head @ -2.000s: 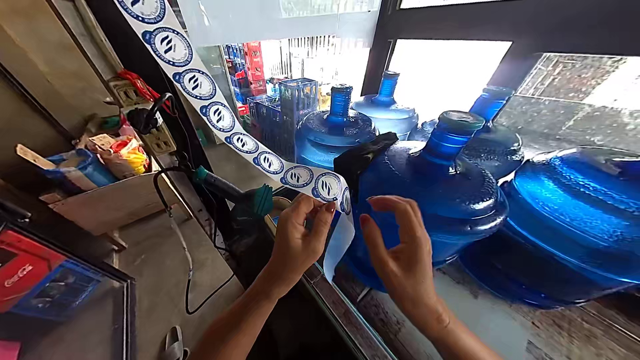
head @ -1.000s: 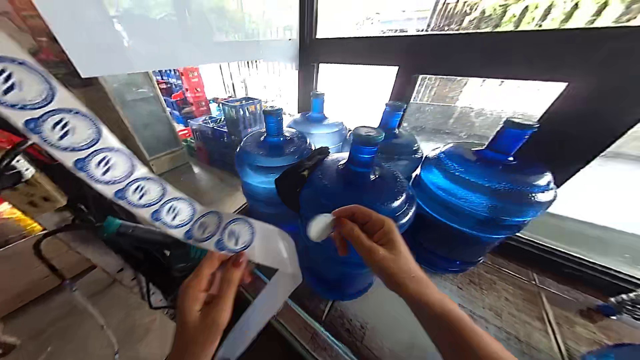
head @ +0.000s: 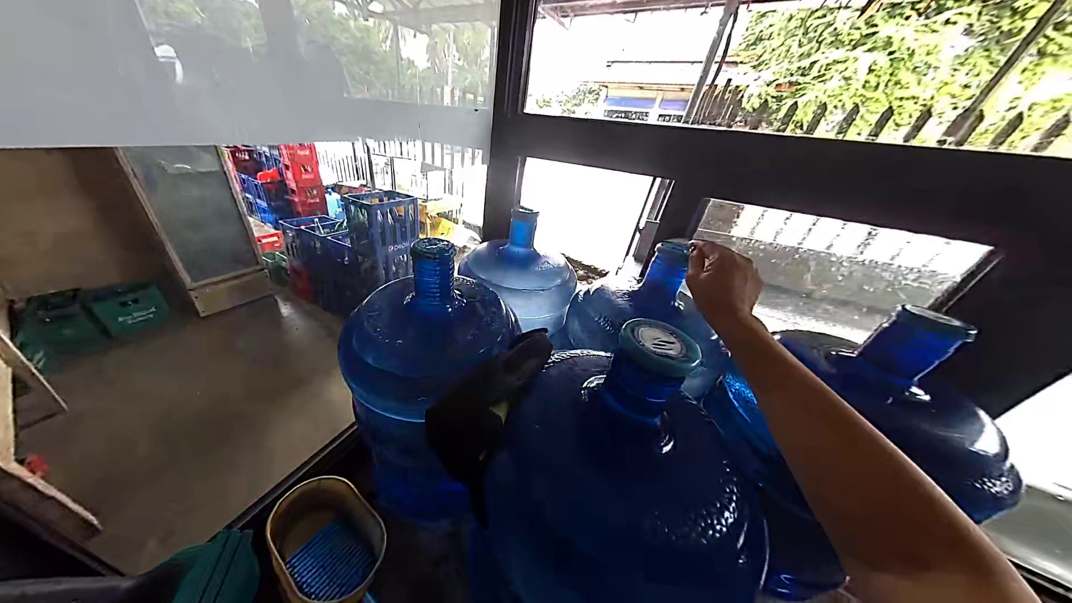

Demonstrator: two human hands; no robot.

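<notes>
Several blue water jugs stand together by the window. My right hand [head: 722,280] is at the mouth of the jug at the back right [head: 663,276], fingers bent together against its rim; whether a sticker is between them cannot be told. In front, the nearest jug [head: 624,477] bears a round printed sticker [head: 658,340] on its top. Another jug [head: 427,360] stands to its left, a paler one [head: 521,272] behind, and one with a tilted neck [head: 909,352] at the right. A black cloth-like thing [head: 481,410] lies against the nearest jug. My left hand is out of view.
An oval container [head: 279,536] holding blue ribbed things stands at the lower left, beside a dark green object [head: 219,569]. Blue crates [head: 381,230] and red crates [head: 301,180] are stacked beyond the glass. The black window frame [head: 603,146] runs behind the jugs.
My right hand has moved from above the nearest jug, where it held a round white sticker, to the back right jug's mouth. My left hand and the sticker strip have left the view, which has shifted.
</notes>
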